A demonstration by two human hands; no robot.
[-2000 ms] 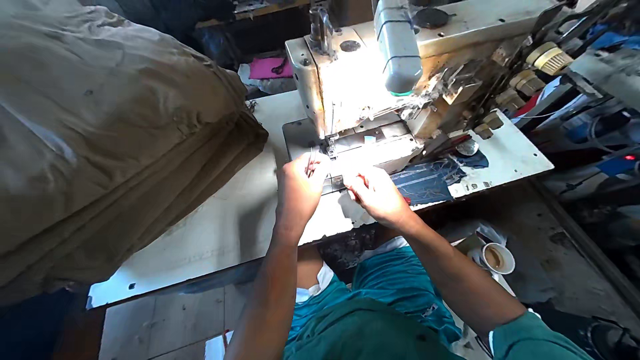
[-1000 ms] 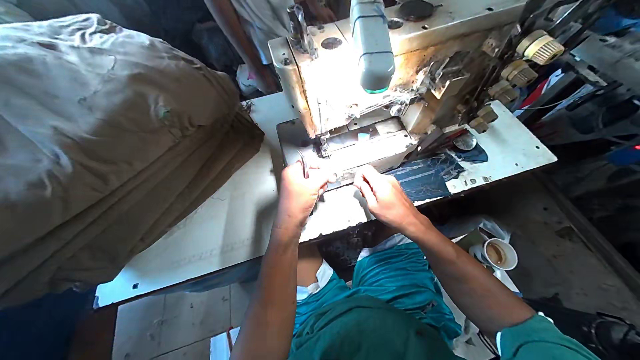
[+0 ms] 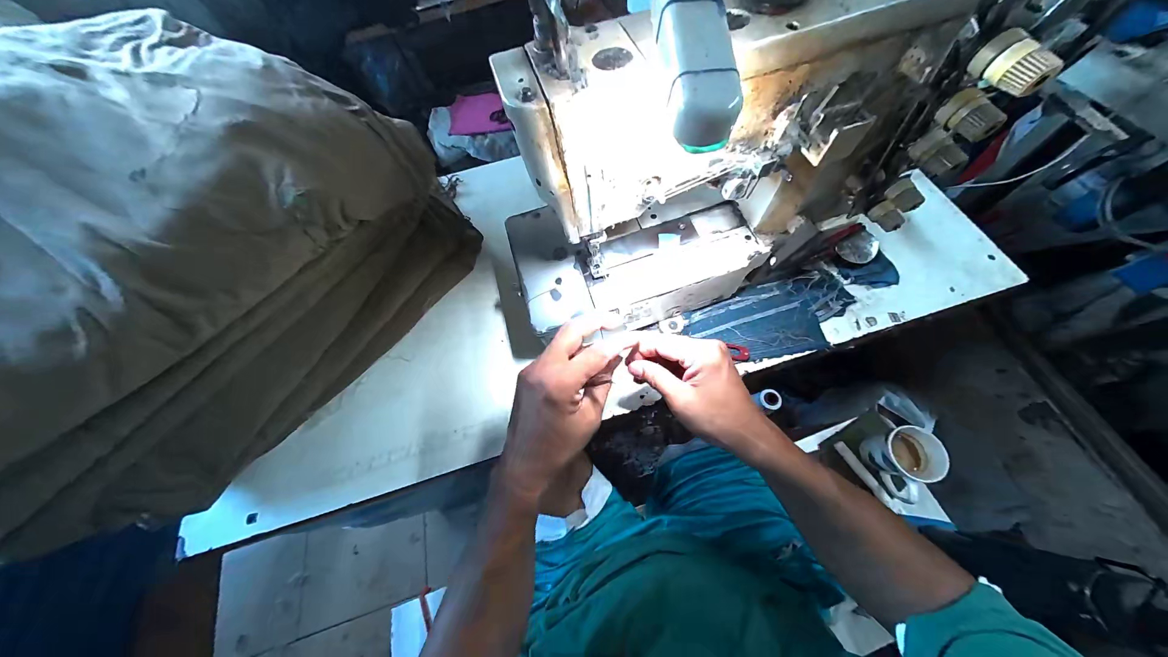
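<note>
Fingertips meeting, my left hand (image 3: 566,388) and my right hand (image 3: 689,379) are raised over the front edge of the white sewing table (image 3: 429,383). Both pinch at something too small to make out, perhaps a thread. Just beyond them stands an industrial sewing machine (image 3: 630,137), its needle and presser foot (image 3: 595,260) lit brightly above the metal bed. A dark blue denim piece (image 3: 762,319) with loose threads lies right of the bed. A red-handled tool (image 3: 737,352), partly visible, is beside my right hand.
A large pile of brown-grey cloth (image 3: 228,228) covers the table's left side. A cup of coffee (image 3: 908,453) stands at the lower right, beyond the table edge. A thread spool (image 3: 768,400) is near my right wrist. Pink cloth (image 3: 478,114) lies behind the table.
Both hands have come back from the machine bed toward the table's front edge, and their fingertips have drawn together. A person's arm seen behind the machine one second ago is out of view.
</note>
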